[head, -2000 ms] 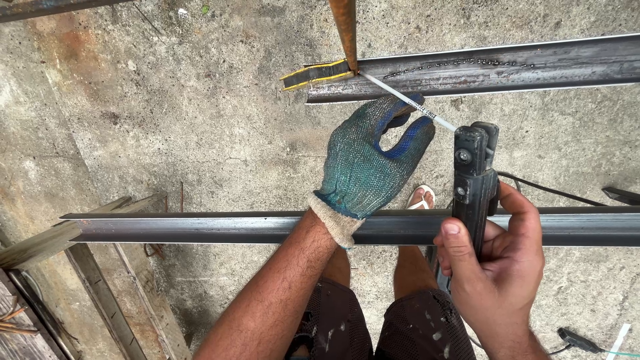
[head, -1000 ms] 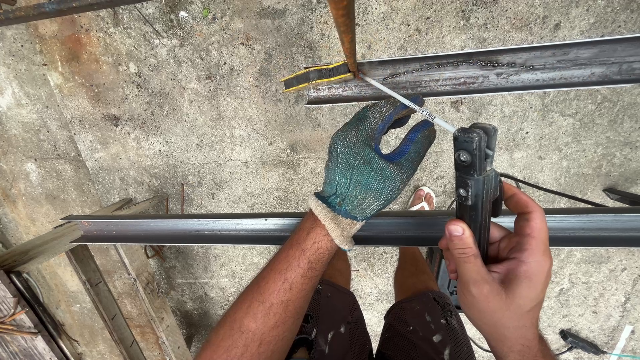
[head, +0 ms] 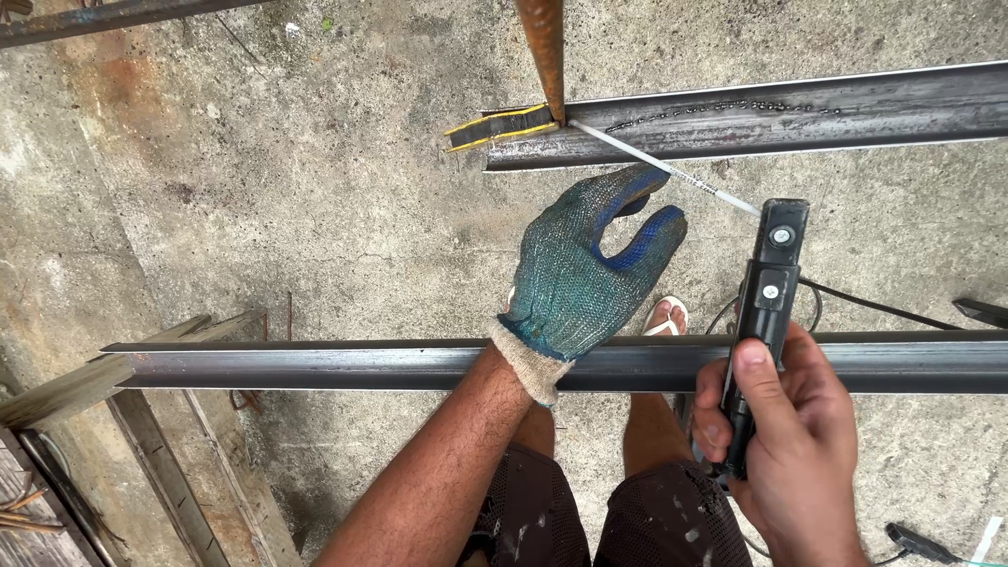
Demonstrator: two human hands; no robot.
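Observation:
My right hand (head: 787, 425), bare, is closed around a black welding electrode holder (head: 768, 299). From its head a white-coated welding electrode (head: 630, 151) slants up and left, its tip at the foot of a rusty steel bar (head: 543, 59). That bar meets a steel channel (head: 709, 122) beside a black piece with yellow edges (head: 500, 127). A broken line of dark beads runs along the channel. My left hand (head: 591, 264), in a teal and blue knit glove, is just below the electrode with thumb and fingers apart. Whether its upper fingertips touch the rod I cannot tell.
A second steel channel (head: 315, 368) crosses below my wrists, its left end on a wooden support (head: 71, 390). A black cable (head: 882, 303) runs right of the holder. Another clamp-like tool (head: 917, 543) lies at lower right. My foot in a white sandal (head: 668, 315) shows on the concrete.
The electrode holder has turned in my right hand, so its head shows a different side. My gloved left hand stays in nearly the same place and pose.

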